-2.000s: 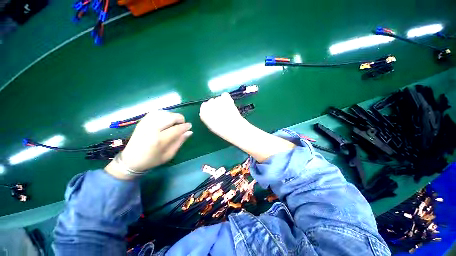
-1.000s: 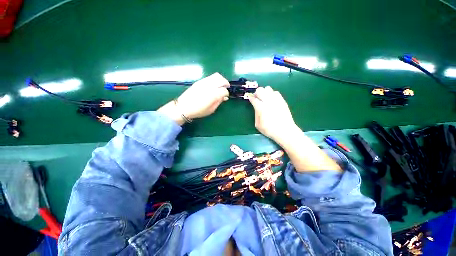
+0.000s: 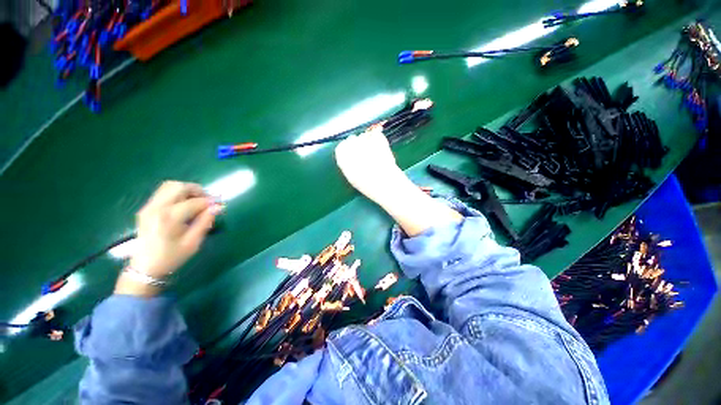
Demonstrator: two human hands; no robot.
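A black cable lead (image 3: 292, 147) lies on the dark green belt, its blue plug at the left and its coppery terminal end at the upper right. My right hand (image 3: 368, 162) is curled at the lower side of this lead's dark end; its fingertips are unclear, so a grip cannot be told. My left hand (image 3: 170, 225) is blurred and bent over the right end of another lead (image 3: 99, 254), whose blue plug points down-left. The hand hides that lead's terminal end, and whether the fingers hold it cannot be told.
Unfinished leads with coppery ends (image 3: 316, 293) lie close to my body. Black plastic parts (image 3: 585, 142) are heaped at right, above a blue bin (image 3: 688, 269). An orange-red bin (image 3: 170, 28) and blue-tipped leads (image 3: 95, 47) are at far left. More leads (image 3: 490, 54) lie along the belt.
The view has turned, and the orange-red bin and blue bin show more. My hands, together at one lead's dark end a second ago, are now apart, the left one over a lead further left.
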